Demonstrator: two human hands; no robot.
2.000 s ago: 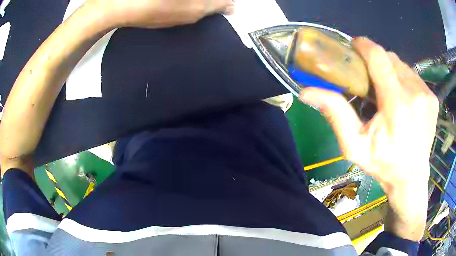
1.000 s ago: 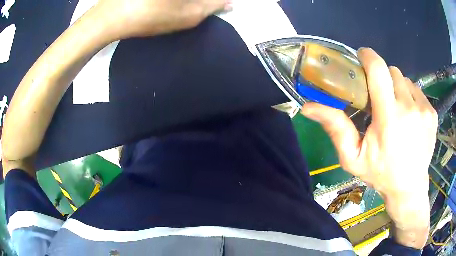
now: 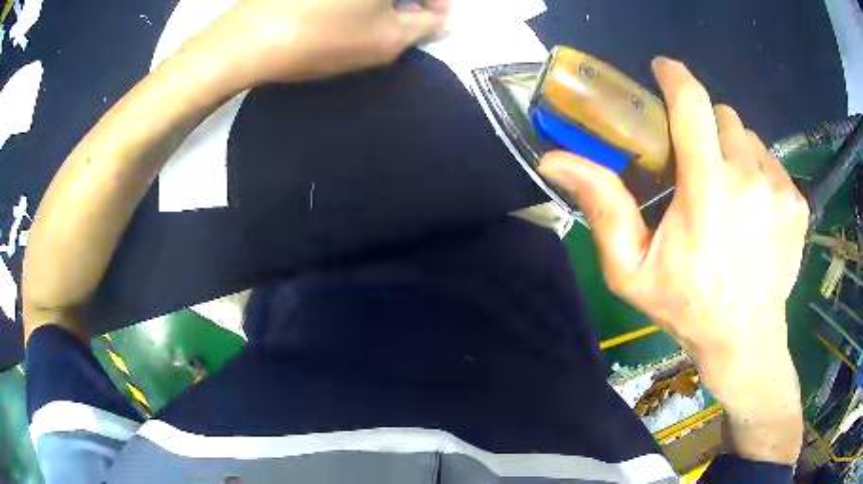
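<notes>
A white curved cut piece lies as an arch on the black table cloth, its square left end showing and its middle partly hidden by my left forearm. My left hand is at the top of the arch, fingers bent together over its inner edge; whether they pinch tape cannot be told. My right hand grips the steam iron, which has a tan-brown handle with two screws and a blue part. The iron's pointed silver soleplate lies over the right side of the arch, tip towards the left.
White scraps lie on the black cloth at the far left. A dark hose runs behind the iron at right. The table's near edge crosses in front of my body. Green floor and yellow-framed items show below.
The iron and my right hand have shifted slightly left and up, with the iron's handle turned a little. The arch and my left arm sit slightly further right and lower in view.
</notes>
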